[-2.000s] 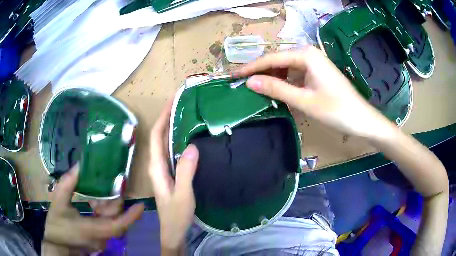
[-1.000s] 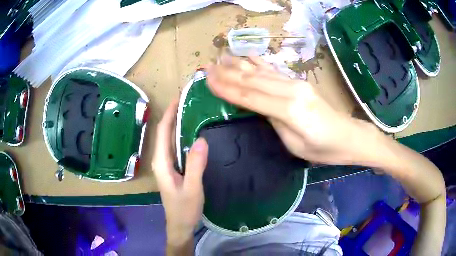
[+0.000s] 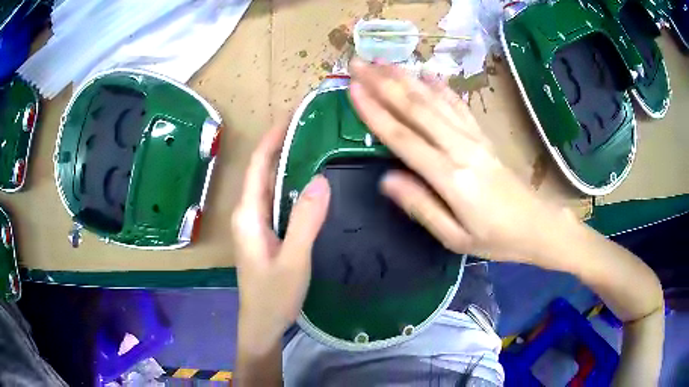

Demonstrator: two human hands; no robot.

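Observation:
A glossy green car body shell point(image 3: 378, 317) with a white rim and black interior tray lies in front of me, tail end away from me. My left hand point(image 3: 278, 242) grips its left side, thumb over the inner edge. My right hand point(image 3: 446, 162) lies with fingers spread over the right part of the tail and the recess. A green trunk lid point(image 3: 349, 125) shows partly beside my right fingers; the rest is hidden under them. One red tail light shows at the far left corner; the other corner is covered.
A second green body point(image 3: 170, 181) lies at left. More bodies point(image 3: 529, 98) stand at right and far left. A clear dish point(image 3: 385, 45) with a thin stick across it is beyond my right hand, beside crumpled tissue point(image 3: 468, 38). White sheets point(image 3: 143, 38) lie at upper left.
The trunk lid was tilted and held at its far edge; now it lies in the tail recess under my right hand. Another person's hand has left the left body, which has shifted.

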